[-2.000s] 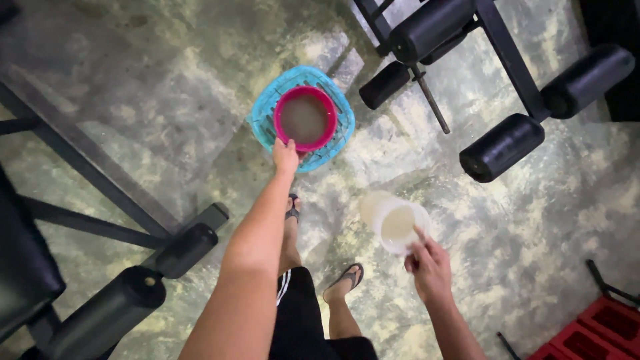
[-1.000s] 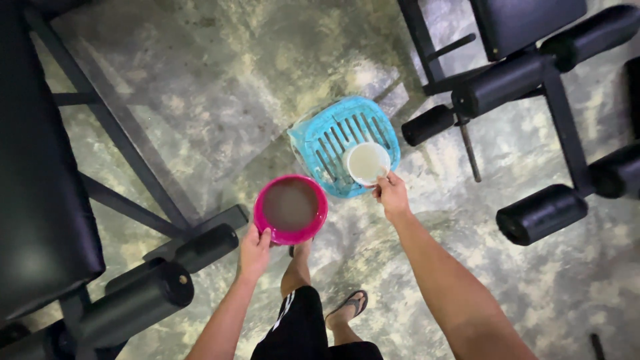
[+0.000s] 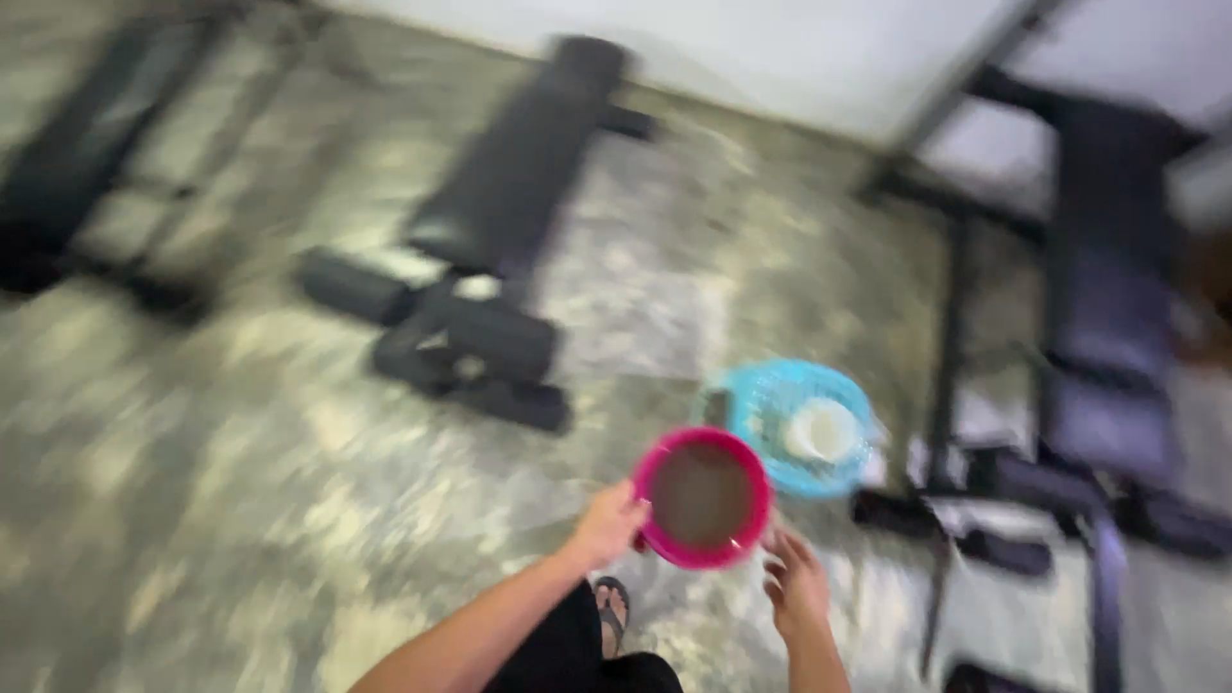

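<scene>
My left hand (image 3: 612, 526) grips the left rim of a pink plastic tub (image 3: 703, 499) that holds murky greyish liquid. At the tub's lower right is my right hand (image 3: 797, 581), its fingers apart; blur hides whether they touch the rim. Just beyond the tub, a light blue slatted plastic stool or basket (image 3: 770, 385) stands on the floor, and a white container (image 3: 824, 430) rests on it.
A black padded weight bench (image 3: 520, 164) with foam rollers (image 3: 500, 337) stands ahead on the left. Another bench (image 3: 87, 144) is at the far left. Black gym equipment (image 3: 953, 337) rises at the right, before a white wall (image 3: 751, 48). My sandalled foot (image 3: 612, 611) is below the tub.
The white container has left my right hand and rests on the blue plastic piece. My right hand has come to the tub's side. The view has swung strongly towards the wall.
</scene>
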